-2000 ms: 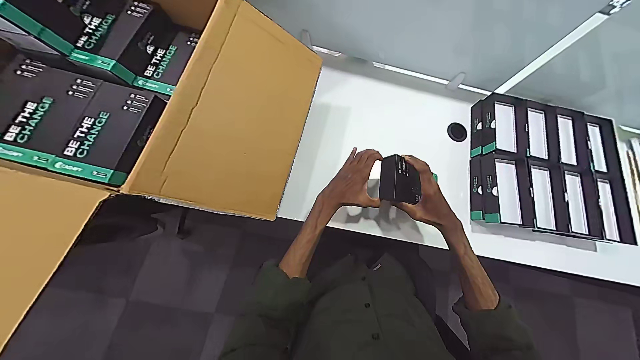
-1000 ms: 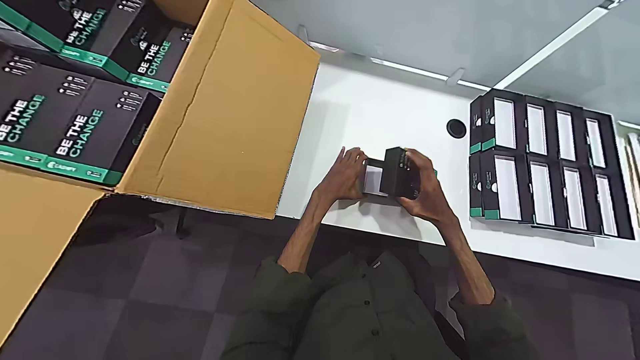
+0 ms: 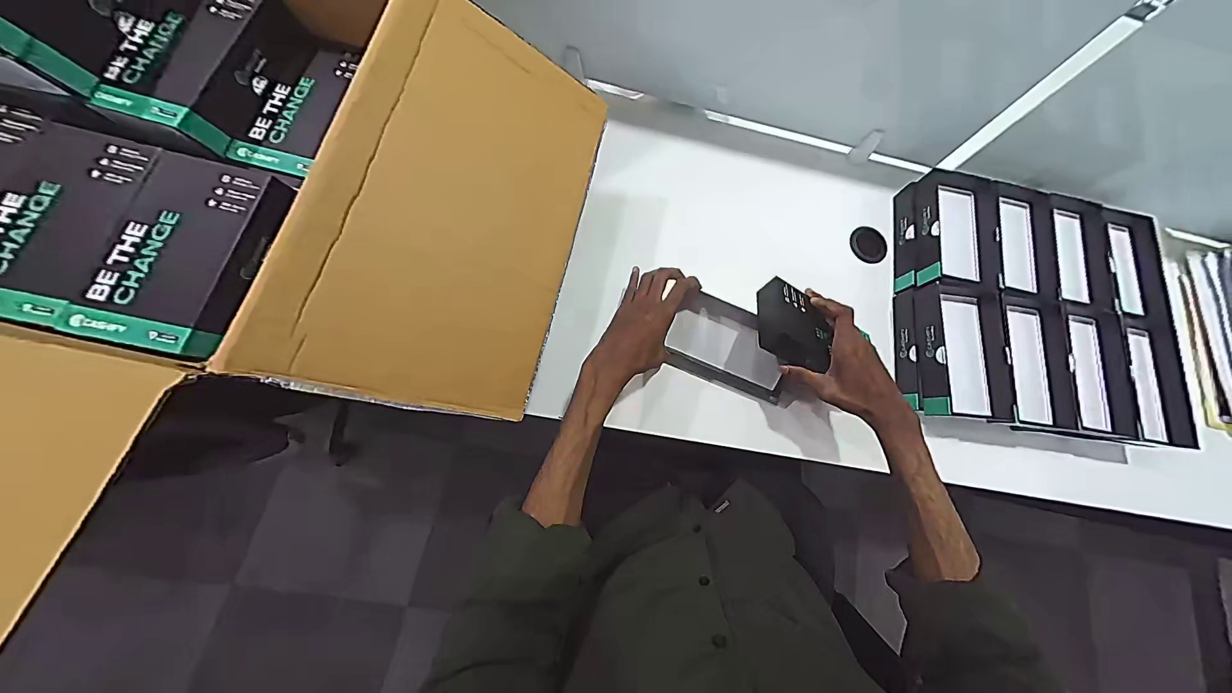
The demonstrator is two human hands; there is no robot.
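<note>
My left hand (image 3: pixel 643 322) grips the left end of an open box tray (image 3: pixel 727 339) with dark walls and a pale inside, held over the white table. My right hand (image 3: pixel 852 371) holds a black printed box sleeve (image 3: pixel 795 322) by its right side, tilted. The tray's right end lies against or just under the sleeve; whether it is still partly inside, I cannot tell. Some fingertips of both hands are hidden behind the two parts.
A large cardboard carton (image 3: pixel 452 212) with raised flaps stands at the left, holding several black and green boxes (image 3: pixel 135 241). On the white table (image 3: pixel 712 212), several box parts with pale insides (image 3: pixel 1035 313) stand in rows at the right, near a round black grommet (image 3: pixel 868 244). Glass panels rise behind.
The tray and the sleeve were close together between my hands; they have moved apart. My left hand has gone left with the tray, my right hand slightly right with the sleeve.
</note>
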